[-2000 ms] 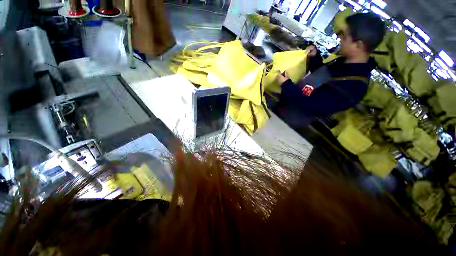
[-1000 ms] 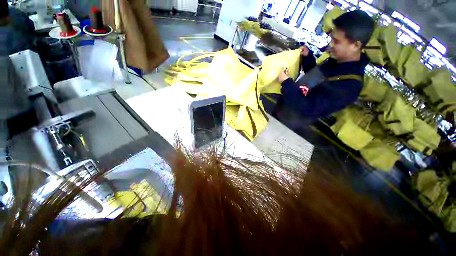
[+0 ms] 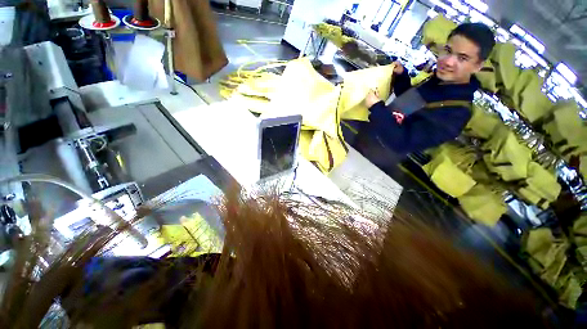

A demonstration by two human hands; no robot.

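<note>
Neither of my hands can be made out; brown hair covers the lower part of the head view. Yellow pieces (image 3: 183, 235) lie at the lower left, partly hidden by hair, beside the sewing machine's metal mechanism (image 3: 95, 160). The pale machine bed (image 3: 138, 138) is behind them. The control screen (image 3: 279, 146) stands upright on the white table (image 3: 215, 132), its display dark.
Across the table a person (image 3: 418, 109) in dark clothes holds a yellow bag piece (image 3: 360, 90). Stacked yellow bags (image 3: 299, 87) lie beyond the screen. Thread cones (image 3: 140, 14) stand at upper left beside hanging brown material (image 3: 193, 42). Yellow bags (image 3: 508, 154) hang at right.
The view has shifted slightly. The other person's head has turned from side-on towards me, and the yellow piece in their hands has changed shape.
</note>
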